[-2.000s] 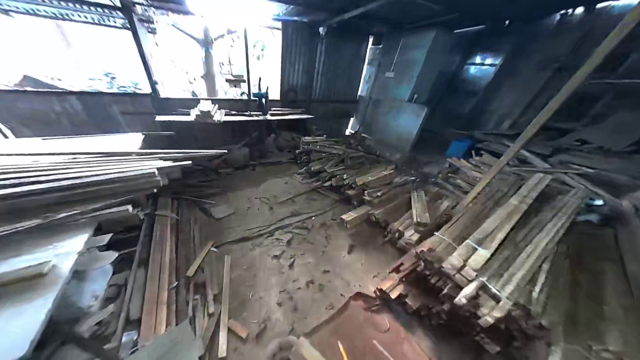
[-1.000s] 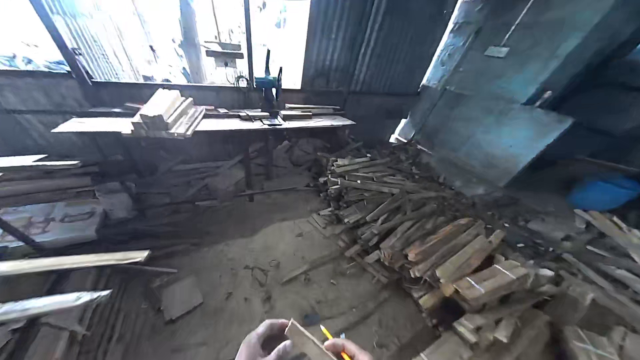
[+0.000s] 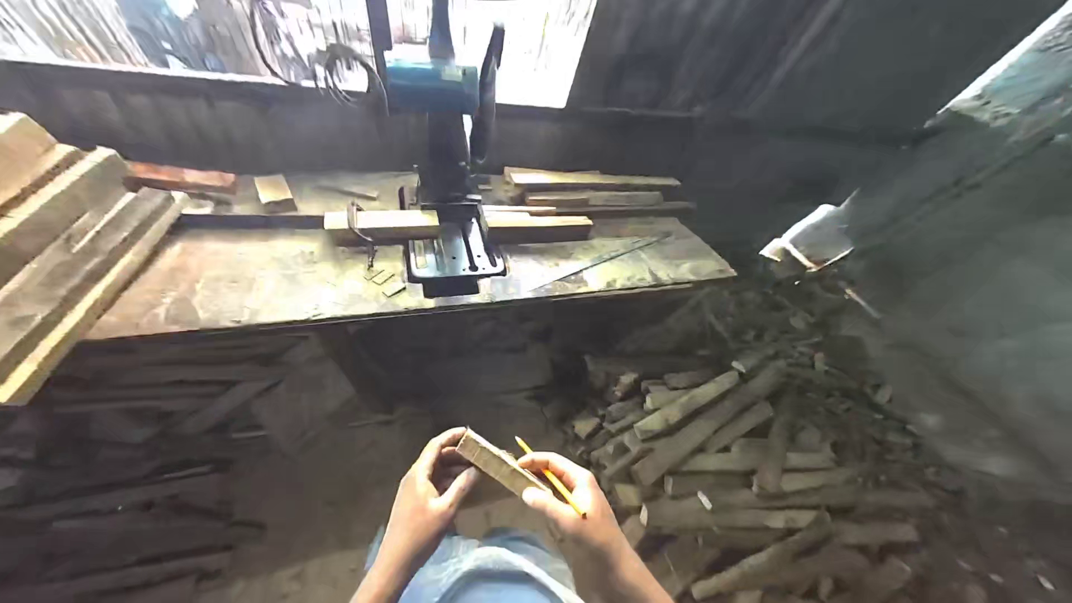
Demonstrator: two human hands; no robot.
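Note:
Low in the middle of the view, my left hand (image 3: 435, 486) grips one end of a short wooden block (image 3: 501, 466). My right hand (image 3: 569, 494) holds the block's other end, and a yellow pencil (image 3: 550, 475) lies between its fingers. The block is tilted, its left end higher. Beyond my hands, a chop saw (image 3: 448, 159) with a blue-green motor housing stands on a wooden workbench (image 3: 243, 276). Wooden battens (image 3: 536, 228) lie across the back of its base, and a small clamp (image 3: 360, 230) sits on the wood to the left.
Thick boards (image 3: 75, 243) are stacked on the bench's left end, overhanging its front edge. Sawn offcuts (image 3: 712, 452) are heaped on the floor to the right. More timber (image 3: 134, 494) lies at lower left under the bench. A cable (image 3: 339, 71) hangs by the window.
The view has moved up to the workbench and saw, which stood farther off before. Both hands, the block and the pencil now show fully; a second ago they were partly cut off at the bottom edge.

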